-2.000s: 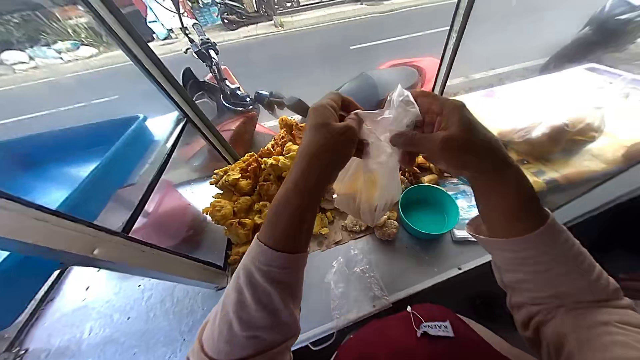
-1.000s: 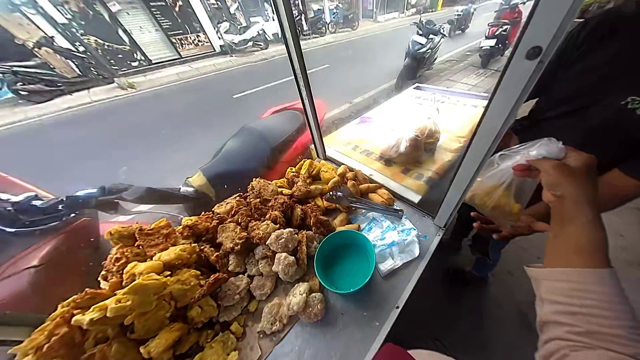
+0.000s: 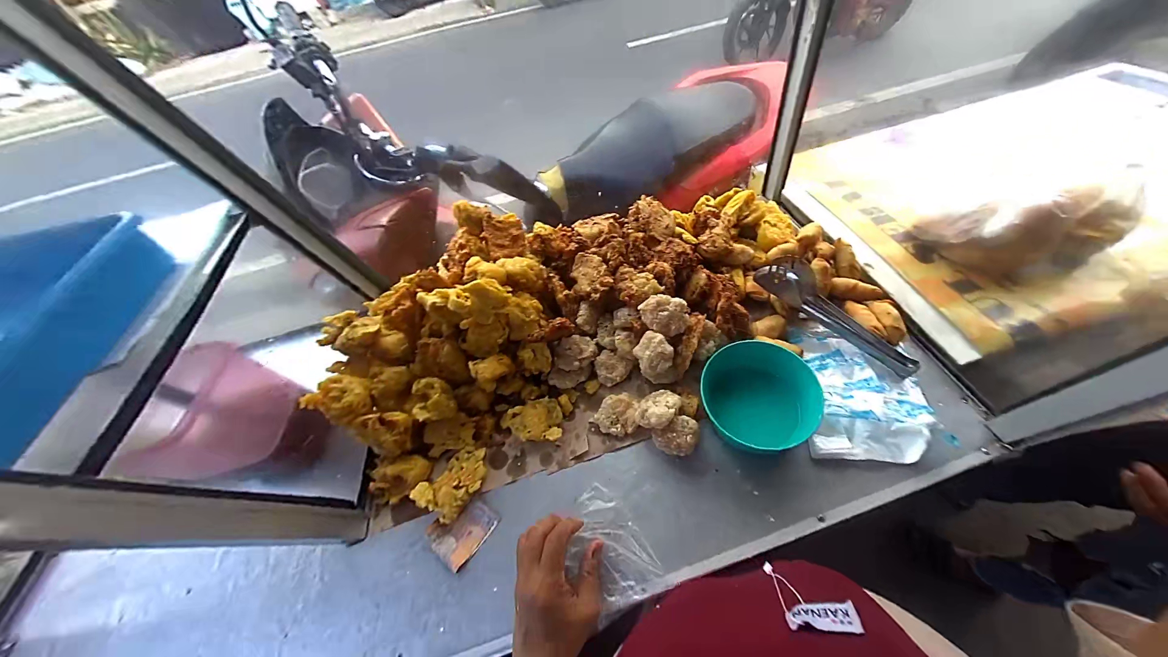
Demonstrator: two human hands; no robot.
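My left hand [image 3: 555, 584] rests palm down at the counter's near edge, its fingertips touching a clear plastic bag [image 3: 619, 538]. It grips nothing, and the thumb is apart from the fingers. A small printed paper [image 3: 464, 534], possibly a banknote, lies to its left. Beyond are heaped yellow battered fritters [image 3: 438, 365], browner fritters [image 3: 593, 265], pale round fritters [image 3: 659, 351] and smooth oblong fried pieces [image 3: 853, 288]. A teal plastic bowl [image 3: 762, 395] stands beside metal tongs [image 3: 849, 328] and white-and-blue plastic bags [image 3: 871, 406]. My right hand is out of view.
Framed glass panes enclose the metal counter [image 3: 274, 593]. Outside stands a parked red motorcycle [image 3: 657, 146]. A pink container [image 3: 219, 411] is at left, a filled plastic bag [image 3: 1040, 228] at right. Another person's hand [image 3: 1145, 488] shows at the right edge.
The view has swung back left. My right hand, which held a filled bag near the other person, has left the view with that bag. My left hand now rests on the counter.
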